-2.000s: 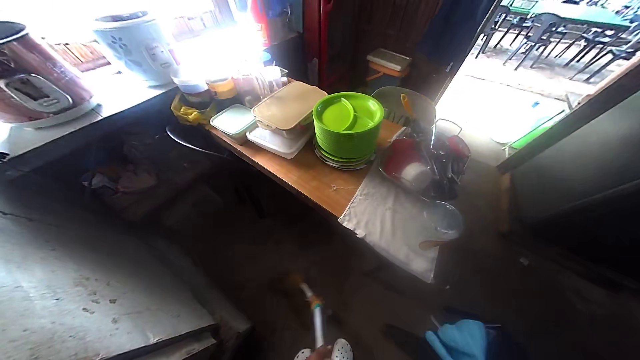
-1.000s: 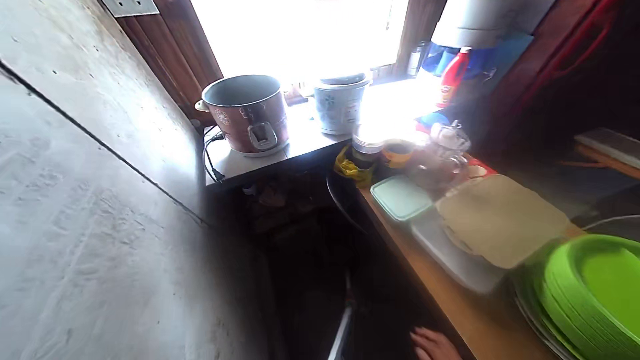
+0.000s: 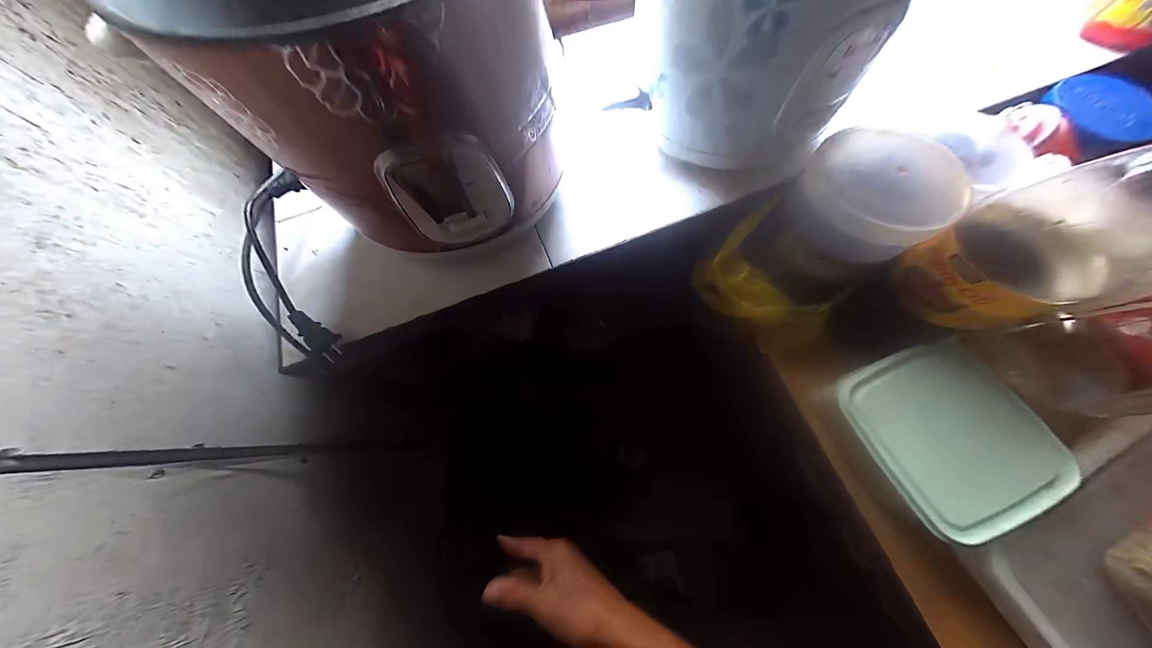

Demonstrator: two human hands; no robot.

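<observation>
My right hand (image 3: 562, 589) reaches in from the bottom edge over the dark gap between the wall and the wooden table. Its thumb and forefinger are apart, and nothing shows between them; the other fingers are hard to make out. Out of sight is my left hand. Above the gap, a brown-red rice cooker (image 3: 432, 126) stands on a white tiled ledge (image 3: 621, 216), its black power plug (image 3: 310, 331) hanging at the ledge's corner. A pale patterned cooker or pot (image 3: 756, 81) stands to its right.
On the wooden table (image 3: 864, 486) at right lie a container with a mint-green lid (image 3: 963, 441), a clear-lidded tub (image 3: 886, 193), a yellow plastic bag (image 3: 765, 288) and a blue lid (image 3: 1102, 103). The pale wall (image 3: 135, 315) borders the left side.
The view has swung left and moved closer to the rice cooker. The stick seen in both earlier frames is out of view, as are the green plates.
</observation>
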